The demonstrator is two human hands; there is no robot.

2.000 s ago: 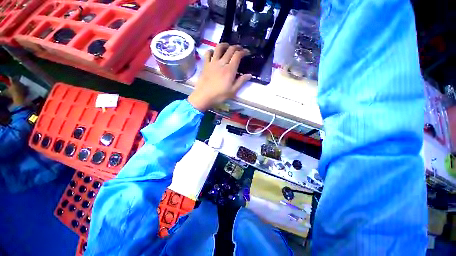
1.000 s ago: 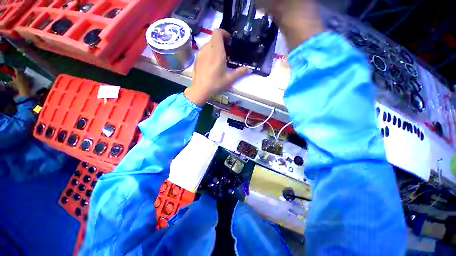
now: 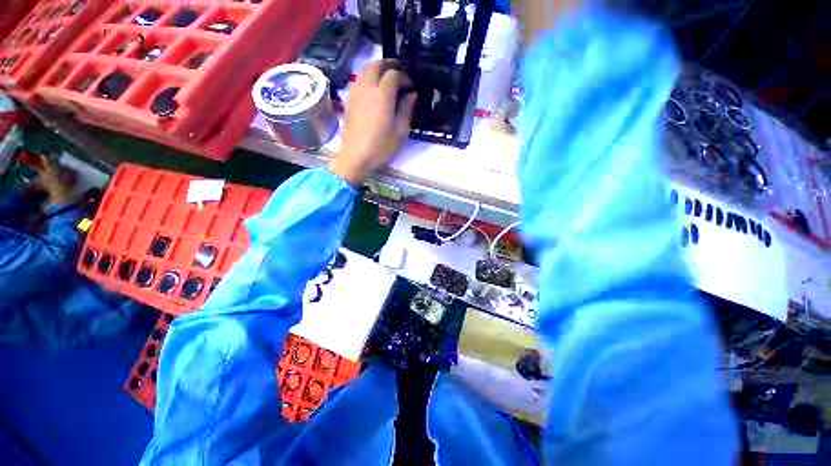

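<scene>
The black press (image 3: 444,68) with upright posts stands on the raised white shelf at the top centre. My left hand (image 3: 375,118) is at the press's left side, fingers bent at its lower part. What the fingers touch inside the press cannot be made out. My right arm reaches up to the right of the press. Only a blurred bit of my right hand (image 3: 539,13) shows at the top edge, and its fingers are out of the picture or hidden. A silver round tin (image 3: 296,105) stands left of my left hand.
Red compartment trays (image 3: 173,214) with dark round units are at left. White paper with small black parts (image 3: 729,246) and a clear blister tray (image 3: 715,127) lie at right. Part boxes (image 3: 448,278) and a yellow mat (image 3: 497,341) are below. Another person's hand (image 3: 56,180) shows far left.
My right arm moved left from the right side toward the press, then its hand rose to the top edge. My left hand is closer around the press's left side. Small dark pieces now show on the lower white paper.
</scene>
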